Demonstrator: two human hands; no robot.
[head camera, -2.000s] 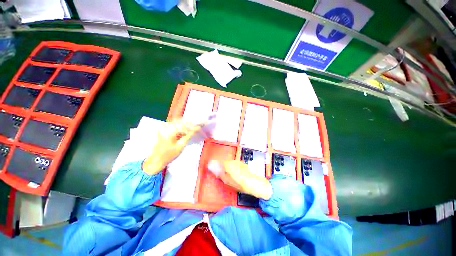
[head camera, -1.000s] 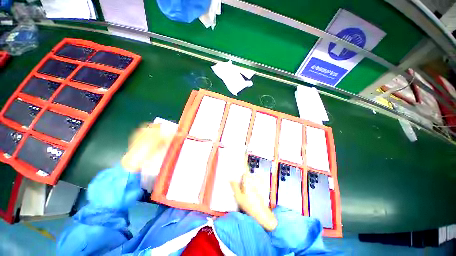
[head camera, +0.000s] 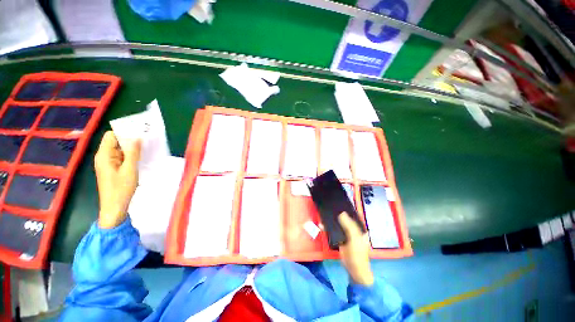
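My left hand holds a white sheet raised above the loose white sheet stack, left of the working tray. My right hand holds a dark phone-sized panel by its near end, tilted over the front row of the orange-red tray. White sheets cover the back row and the two front-left pockets. The third front pocket is bare red with small white pieces in it. A panel with camera holes lies uncovered in the front-right pocket. The held panel partly hides the fourth pocket.
Another orange-red tray of dark panels lies at left. A crumpled white paper and a white strip lie behind the working tray. A metal rail and a sign are at the back.
My left hand has moved left and raised a white sheet. My right hand has taken hold of a dark panel. The third front pocket, which held a panel, now shows red. The view has shifted.
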